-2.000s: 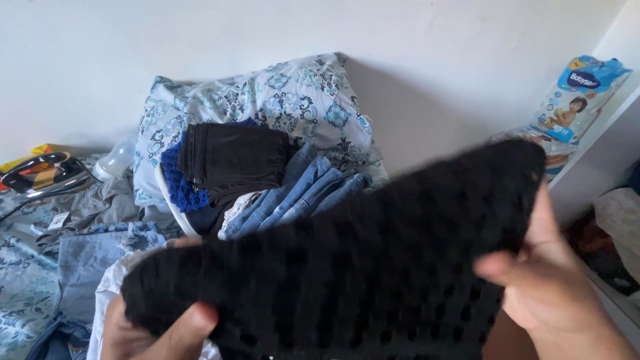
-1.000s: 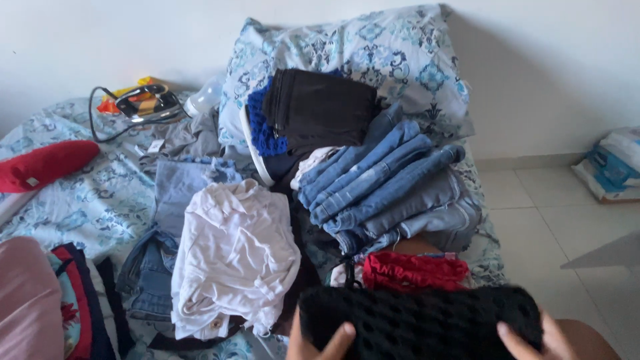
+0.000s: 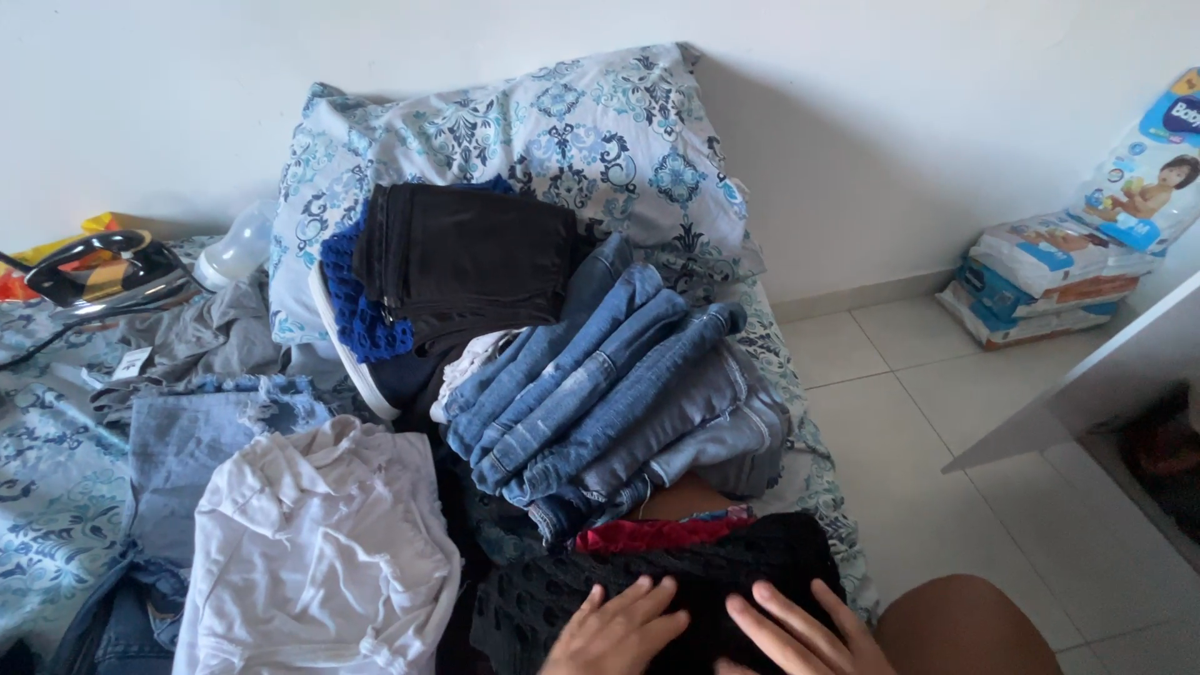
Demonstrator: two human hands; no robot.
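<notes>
At the bottom of the head view, my left hand (image 3: 619,628) and my right hand (image 3: 802,633) rest on a black openwork knit garment (image 3: 703,586), fingers spread. The knit lies over a red cloth (image 3: 656,534), whose edge shows behind it. Just beyond are stacked folded blue jeans (image 3: 600,366). Folded black trousers (image 3: 478,253) sit on a blue knit piece (image 3: 366,291) against the patterned pillow (image 3: 562,141). Left of my hands lies a crumpled white garment (image 3: 319,553), with light denim (image 3: 197,441) partly under it.
A clothes iron (image 3: 108,272) and a baby bottle (image 3: 239,248) stand at the bed's far left, near a grey garment (image 3: 211,333). Diaper packs (image 3: 1041,272) are piled on the tiled floor (image 3: 919,422) at right. My bare knee (image 3: 966,623) shows beside the bed edge.
Two seconds ago both hands held the black knit garment up before the camera. It has come down over the red cloth, and my hands now lie flat on it with fingers spread.
</notes>
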